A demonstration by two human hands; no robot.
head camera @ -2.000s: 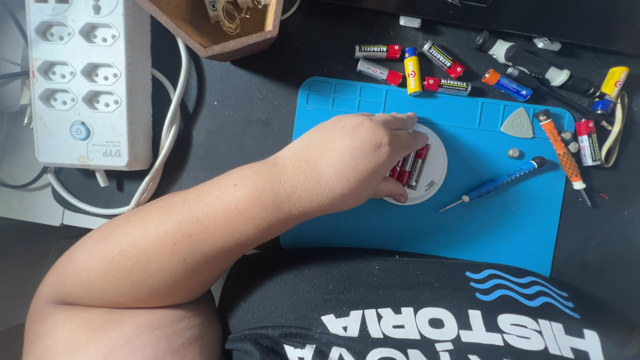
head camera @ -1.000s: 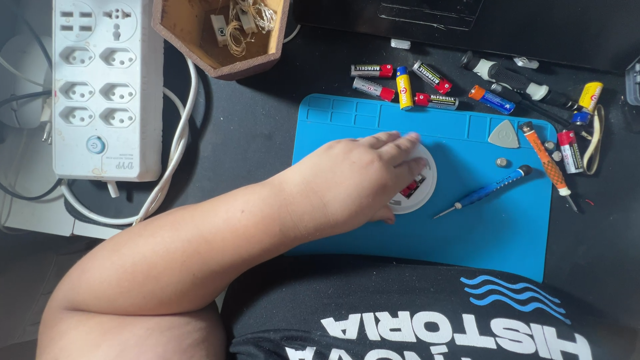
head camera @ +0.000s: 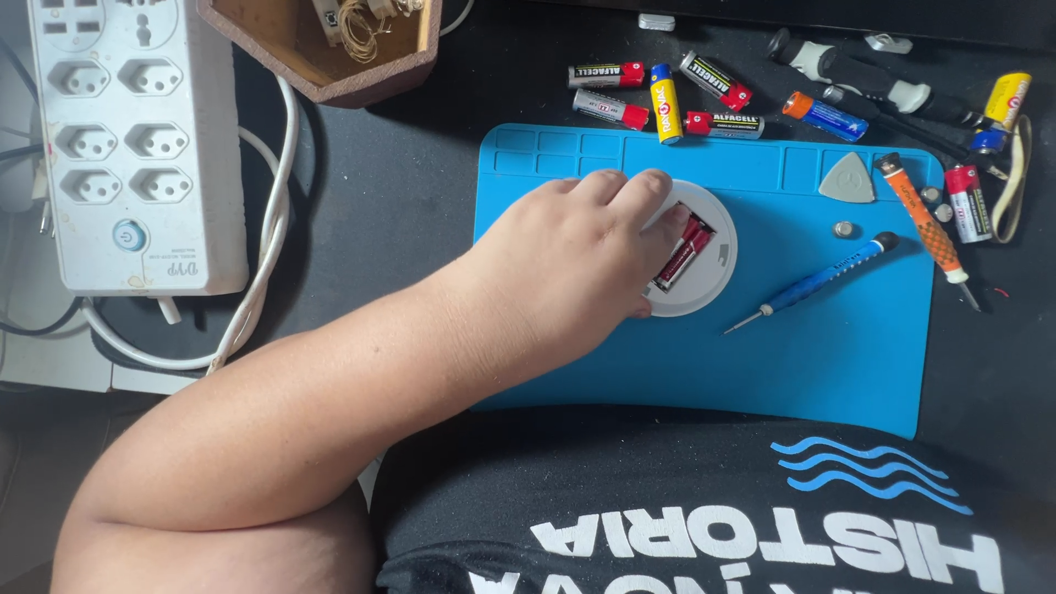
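Note:
My left hand point(head camera: 577, 247) reaches in from the left and grips a round white plastic device point(head camera: 711, 272) at its left side, fingers over the upper part and thumb at the lower edge. In the device's open compartment lie red AA batteries point(head camera: 683, 256), partly hidden by my index finger. Underneath is a blue silicone work mat point(head camera: 660, 371). Right of the device, a blue precision screwdriver point(head camera: 813, 283) lies diagonally on the mat, with a small button cell point(head camera: 842, 229) above it. My right hand is out of view.
Several loose batteries point(head camera: 606, 75) lie beyond the mat. A grey triangular pick point(head camera: 848, 179), an orange screwdriver point(head camera: 924, 216) and a black-and-grey tool point(head camera: 866, 74) are at the right. A white power strip point(head camera: 153, 214) and a wooden box point(head camera: 322, 82) stand at the left.
My left hand's fingers have shifted over the device; two seconds ago more of the red batteries showed. The loose batteries and the screwdrivers have stayed in place.

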